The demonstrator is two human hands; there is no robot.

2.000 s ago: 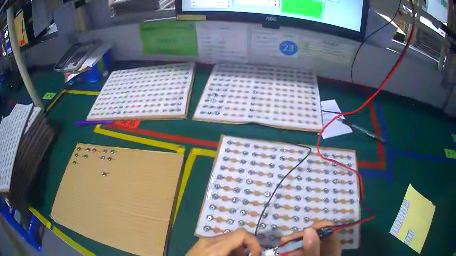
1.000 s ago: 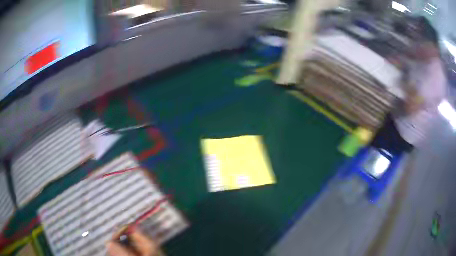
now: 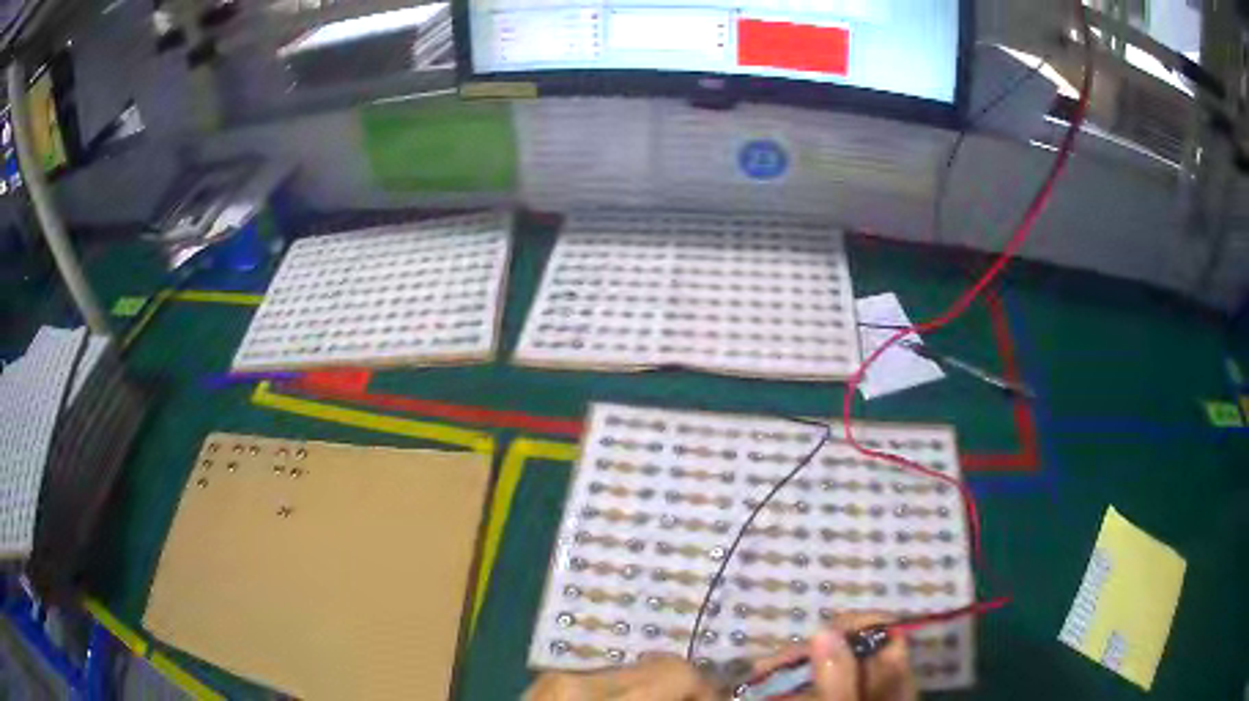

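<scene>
My right hand (image 3: 866, 668) is at the bottom edge over the lower right of the white working tray (image 3: 767, 473), closed around the test probe (image 3: 788, 675), whose tip points left. The red test lead (image 3: 952, 615) leaves its rear. My left hand (image 3: 623, 681) is beside it, cut off by the bottom edge; its fingertips and anything they hold cannot be made out. The black test lead (image 3: 747, 527) crosses the tray down to between the hands. No test base or separate component shows clearly.
A brown cardboard sheet (image 3: 315, 589) with several dark dots lies left. Two white trays (image 3: 377, 295) (image 3: 692, 301) lie behind. White paper (image 3: 897, 370) with a thin grey tool (image 3: 979, 373) and a yellow label sheet (image 3: 1130, 603) are right. A tray stack (image 3: 89, 466) stands far left. The monitor (image 3: 658, 41) shows red.
The view swung right to a tray stack and a person, then came back. The monitor block, green two seconds ago, is now red. Both hands are again low at the working tray.
</scene>
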